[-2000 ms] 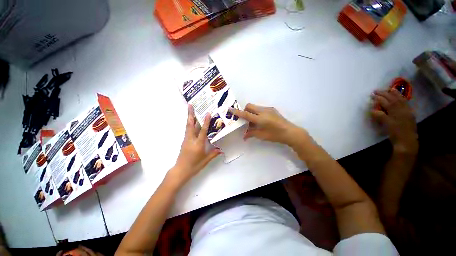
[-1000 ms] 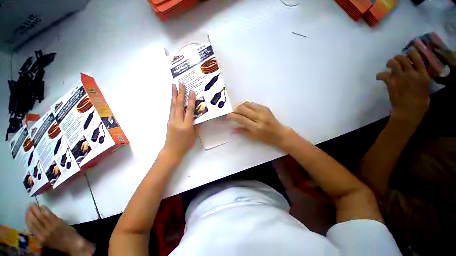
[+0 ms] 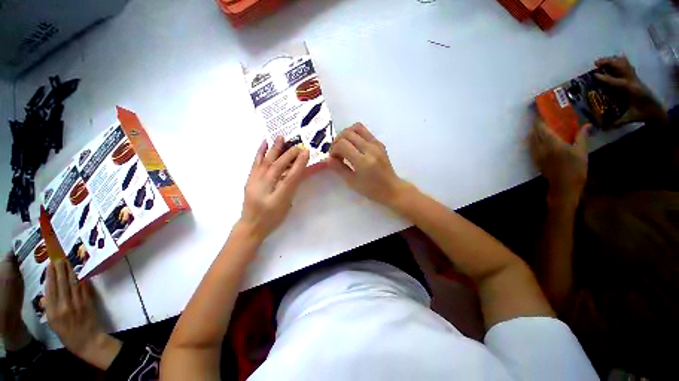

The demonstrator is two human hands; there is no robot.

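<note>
A white retail box (image 3: 287, 104) with black title bars and an orange coil picture lies on the white table in front of me. Its pale top flaps stick out at the far end. My left hand (image 3: 272, 184) lies on the box's near left part, fingers over the lower pictures. My right hand (image 3: 365, 161) is at its near right corner, fingers bent against the edge. A thin orange strip shows at the near end between my hands; the near flap is hidden by them.
Made-up boxes (image 3: 112, 190) stand at left, where a neighbour's hands (image 3: 73, 305) hold the nearest ones. Black accessories (image 3: 37, 141) lie behind them. Orange carton stacks (image 3: 249, 9) are at the far edge. Another person's hands (image 3: 562, 158) hold a dark and orange box (image 3: 584, 103) at right.
The near white flap, sticking out before, no longer shows; my hands have closed in at that end. The left neighbour's hands have reached the row. The right neighbour's box has turned and moved left.
</note>
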